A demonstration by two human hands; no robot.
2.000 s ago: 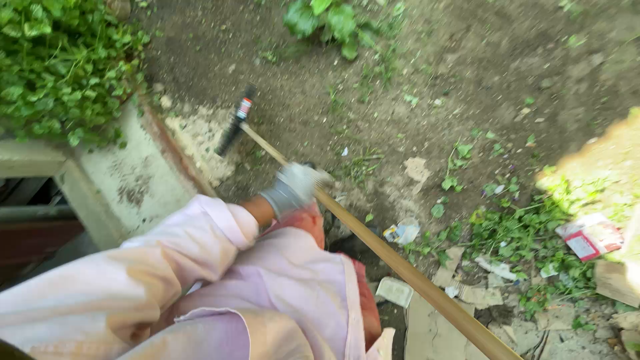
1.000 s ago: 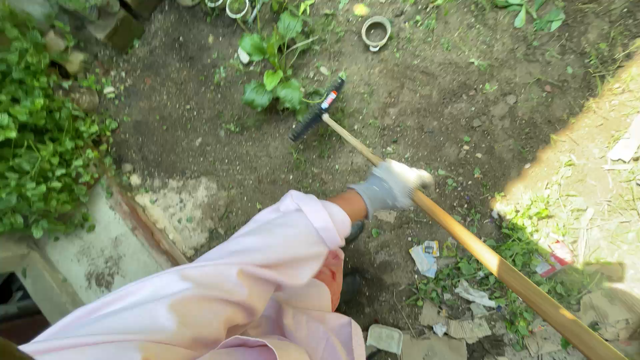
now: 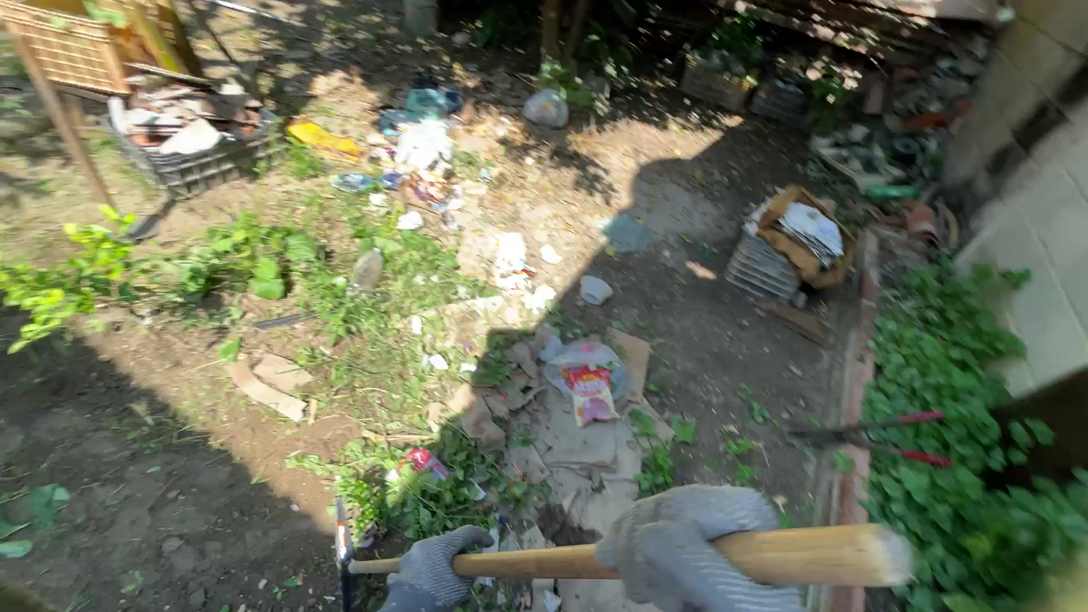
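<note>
A long-handled garden tool with a pale wooden handle (image 3: 527, 563) lies nearly level across the bottom of the view. Its narrow black head (image 3: 344, 544), bearing a sticker, is at the left end; whether it has teeth cannot be told. My left hand (image 3: 435, 568), in a grey knit glove, is closed round the handle near the head. Farther right, my right hand (image 3: 697, 544), gloved alike, grips it near the thick butt end. Under and beyond the handle are flattened cardboard (image 3: 586, 446), a red snack bag (image 3: 592, 395) on clear plastic, and green weeds (image 3: 425, 501).
Loppers with red grips (image 3: 922, 416) lie by the brick edging (image 3: 858, 340) and leafy plants (image 3: 926, 374) at right. A box of papers (image 3: 807, 234) stands near the wall (image 3: 1037, 204). A black crate of debris (image 3: 204, 166) is back left; litter (image 3: 425, 144) is scattered beyond.
The view has swung far round to the littered yard. Both gloved hands now show on the handle; only one showed there before. The tool's head has come near a hand.
</note>
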